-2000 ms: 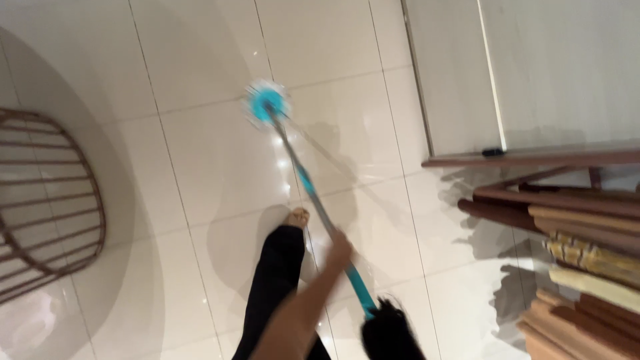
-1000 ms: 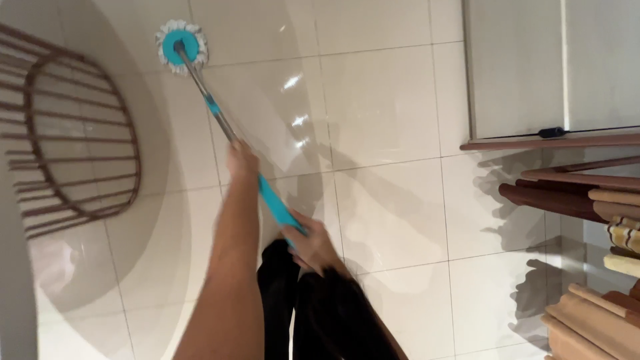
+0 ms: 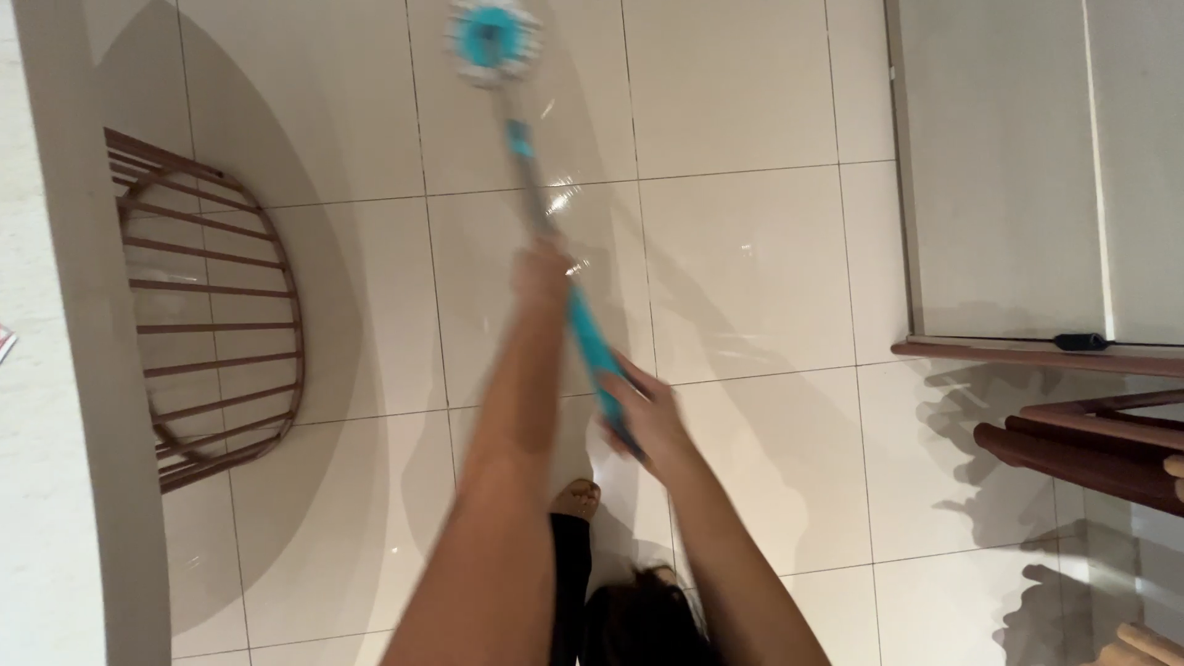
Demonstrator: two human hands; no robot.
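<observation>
A spin mop with a round turquoise head [image 3: 492, 37] and white fringe lies against the tiled floor at the top of the view, blurred. Its grey and turquoise handle [image 3: 587, 328] runs down toward me. My left hand [image 3: 543, 268] grips the grey upper part of the handle, farther from me. Nearer my body, my right hand [image 3: 640, 412] is closed around the turquoise lower end. One bare foot [image 3: 578, 498] shows on the tiles below my hands.
At the left, a brown slatted chair or basket-like frame [image 3: 217, 328] stands beside a pale counter or table edge [image 3: 74, 370]. A grey cabinet or panel [image 3: 999, 185] with a brown edge is at upper right. Below it, a brown wooden rack [image 3: 1091, 462] juts in.
The mop head has swung to the right relative to the slatted frame since one second ago. Two seconds ago one hand was seen on the handle; now both hold it.
</observation>
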